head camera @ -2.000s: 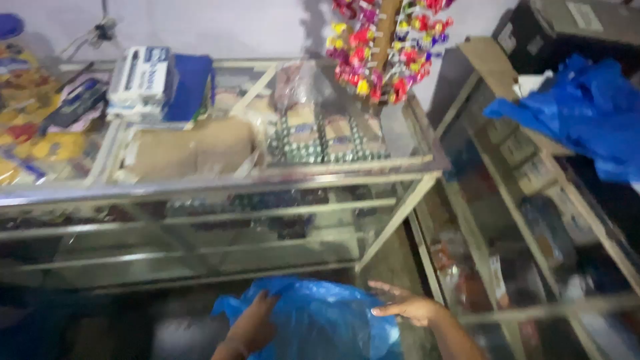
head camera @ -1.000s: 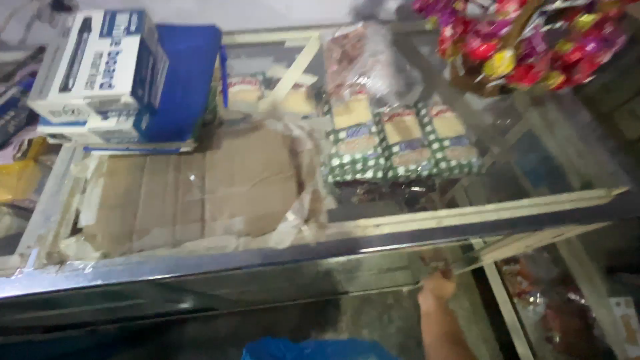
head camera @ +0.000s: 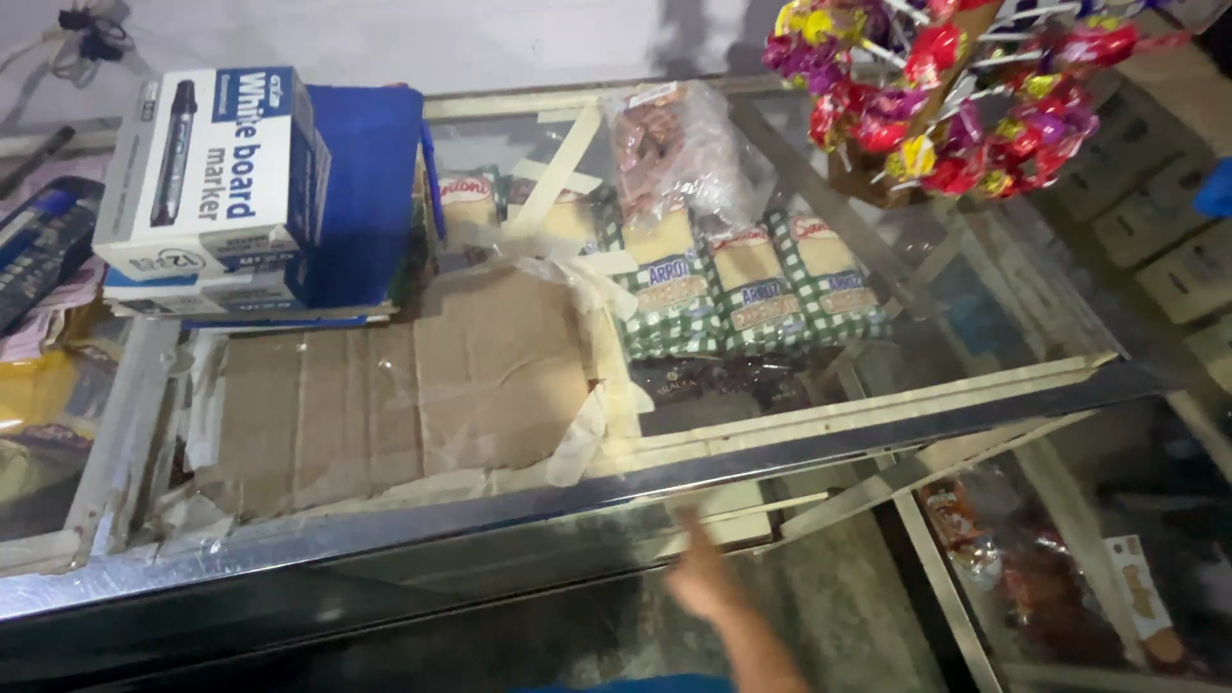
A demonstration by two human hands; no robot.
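Note:
My right hand (head camera: 705, 575) is low in the head view, just in front of the glass display case (head camera: 577, 496). A finger points up at the case's front edge; the hand is blurred, and I see nothing held in it. My left hand is out of view. A strip of blue plastic (head camera: 635, 684) shows at the bottom edge. Under the glass top lie packs of rice (head camera: 756, 284) in green checked wrapping, with a clear plastic bag (head camera: 674, 149) above them. Brown cardboard (head camera: 385, 404) is taped over the left part of the top.
Whiteboard marker boxes (head camera: 207, 164) and a blue folder (head camera: 361, 192) are stacked on the case. A rack of wrapped lollipops (head camera: 948, 106) stands at the back right. Another glass case (head camera: 1088, 577) with packaged goods stands at the lower right.
Both hands were at the blue plastic two seconds ago. My right hand has moved to the case front, while my left hand has left the view. The view has moved closer to the case.

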